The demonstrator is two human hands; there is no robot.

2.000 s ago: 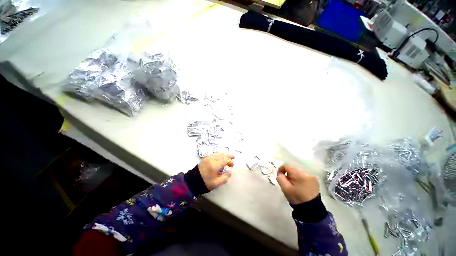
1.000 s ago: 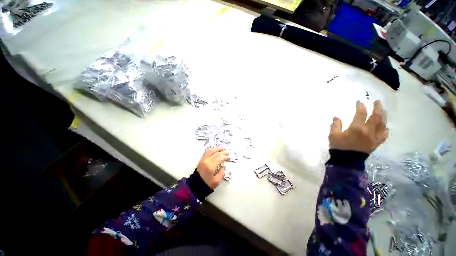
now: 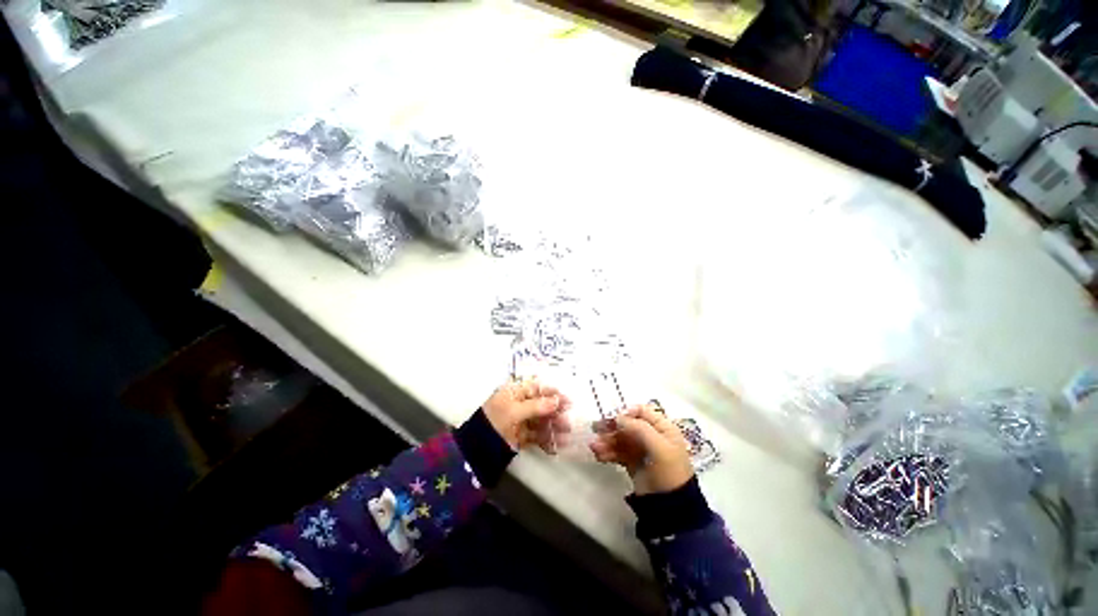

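Observation:
My left hand (image 3: 526, 415) and my right hand (image 3: 644, 445) are close together over the near table edge. My right hand pinches a silver rectangular buckle (image 3: 607, 392) that stands up from its fingertips. My left fingertips hold something thin and clear, seemingly a small poly bag (image 3: 556, 431). A few bare buckles (image 3: 698, 443) lie just right of my right hand, partly hidden by it. A loose pile of wrapped buckles (image 3: 552, 331) lies beyond my hands.
Two bulging silver-grey bags (image 3: 319, 187) lie to the left. A cloudy pile of clear plastic (image 3: 831, 301) lies right of centre. An open bag of metal hardware (image 3: 893, 493) is at right. A black fabric roll (image 3: 819, 135) lies along the far side. The near table edge runs below my hands.
My right hand has come back from the cloudy plastic to beside my left hand and now holds a buckle. The view has shifted, so things on the table sit further right.

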